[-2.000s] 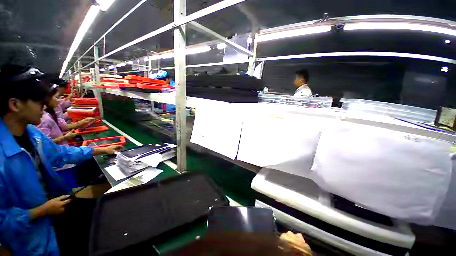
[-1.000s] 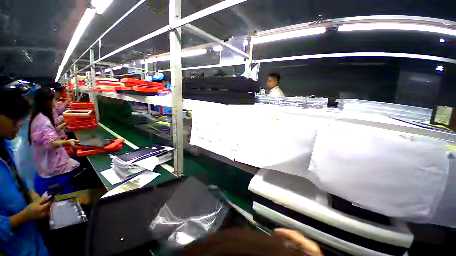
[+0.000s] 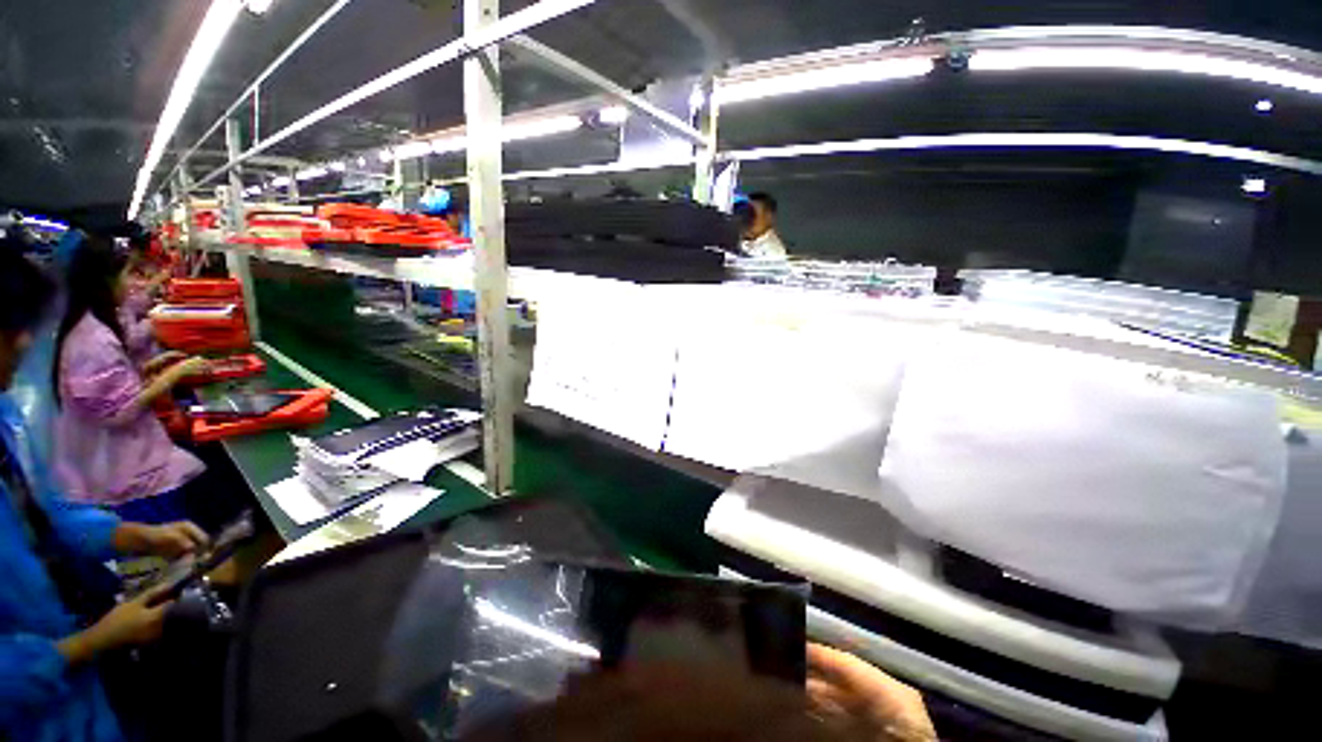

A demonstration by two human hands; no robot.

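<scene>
A dark, glossy tablet computer (image 3: 703, 616) is held up at the bottom centre, with bright reflections on it. A clear, crinkled plastic bag or film (image 3: 486, 609) is at its left part; whether the tablet is inside it I cannot tell. My right hand (image 3: 870, 699) is at the tablet's right edge, fingers closed on it, cut off by the lower picture edge. A blurred reddish-brown shape low in the centre covers the tablet's lower part; it may be my left hand, but its fingers cannot be made out. A black tray (image 3: 312, 645) lies behind and to the left.
A loose paper stack (image 3: 348, 471) lies on the green bench by the upright post (image 3: 490, 290). White, rounded trays or bins (image 3: 928, 602) stand at right under hanging white sheets (image 3: 1080, 478). At left, a person in blue (image 3: 51, 623) holds a dark item; a person in pink sits beyond.
The tablet has come up into view at the bottom centre, with the clear bag or film now at its left part. The view has turned slightly right. The neighbour's hands have moved.
</scene>
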